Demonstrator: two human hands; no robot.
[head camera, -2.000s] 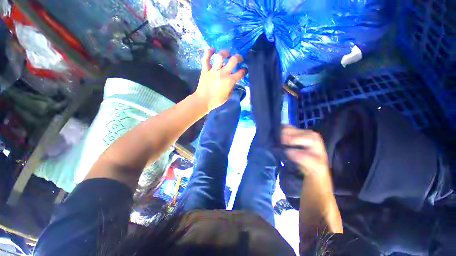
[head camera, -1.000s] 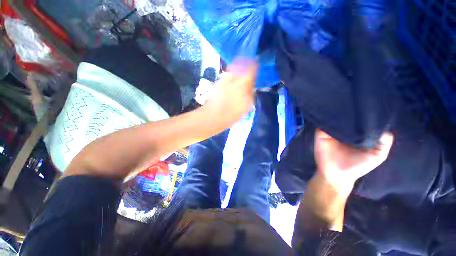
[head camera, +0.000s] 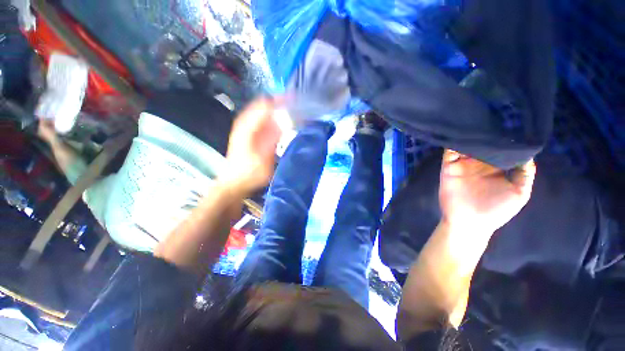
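Observation:
A dark garment (head camera: 411, 89) is spread at the top centre and right, over the shiny blue plastic bag (head camera: 274, 34). Its left end shows a lighter grey patch. My right hand (head camera: 486, 185) is palm up at the garment's lower right edge, with fingers curled around the cloth. My left hand (head camera: 257, 140) is blurred beside the garment's left end; whether it grips the cloth cannot be told. The blue bag is gathered at the top and partly hidden by the garment.
More dark garments (head camera: 548, 226) lie at the right, beside a blue lattice crate (head camera: 582, 89). At the left, a person in a pale green top (head camera: 157, 185) holds a white packet (head camera: 65, 92) near a red-orange plastic bag (head camera: 41, 41). My legs are below centre.
The garment, first a narrow dark strip hanging from the bag's knot, is now spread wide. My right hand has moved right with it. My left hand has moved left and down.

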